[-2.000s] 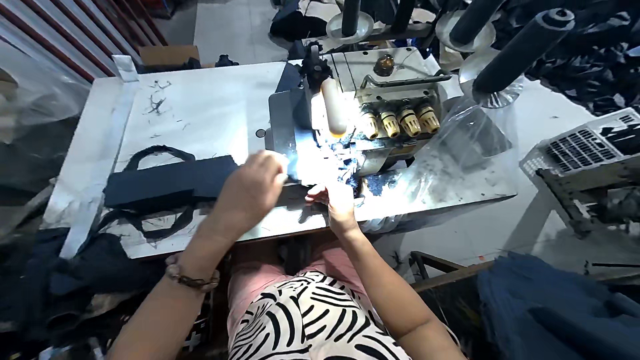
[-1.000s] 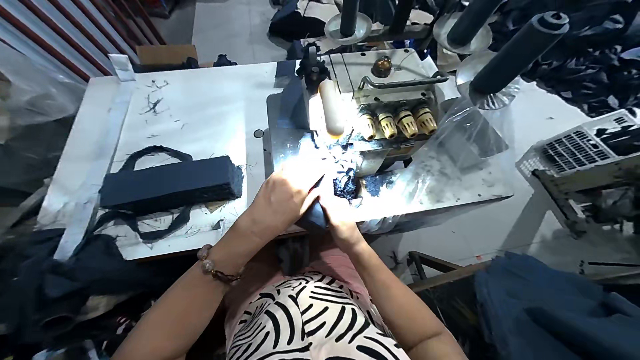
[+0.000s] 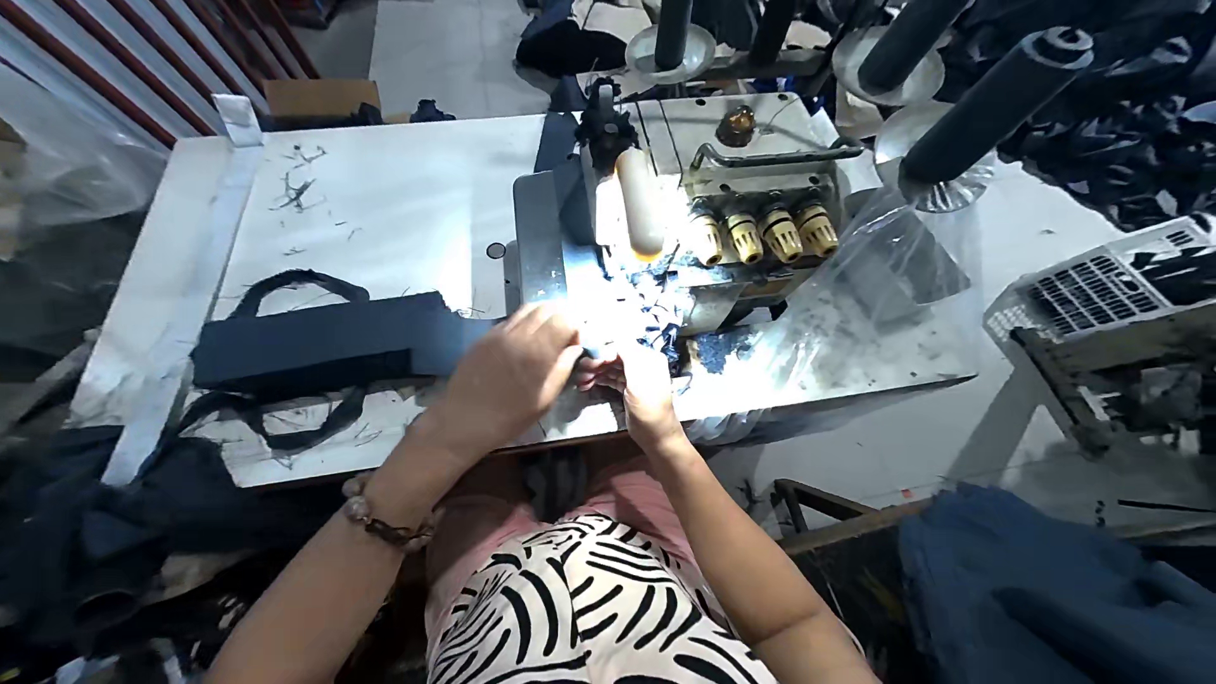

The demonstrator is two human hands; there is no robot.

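An overlock sewing machine (image 3: 760, 152) with several yellow tension knobs stands on a white table, its lamp glaring over the needle area. My left hand (image 3: 518, 370) is at the left of the glare, fingers bent, on or just above the end of a dark fabric piece. My right hand (image 3: 646, 385) is close beside it, in front of the machine, fingertips bunched; glare hides whether either hand grips cloth. Left of them, a stack of dark navy fabric pieces (image 3: 313, 342) lies on the table, with curved dark strips (image 3: 299, 280) behind and in front of it.
Cones of dark thread (image 3: 988, 109) rise behind the machine. A clear plastic bag (image 3: 855, 275) hangs at its right. Thread scraps (image 3: 296, 190) lie on the tabletop. To the right are a white plastic basket (image 3: 1102, 285) and a heap of blue fabric (image 3: 1035, 589).
The dark piece held at the table's front edge one second ago no longer shows there. My hands have shifted slightly, and dark cloth now extends from the stack toward my left hand.
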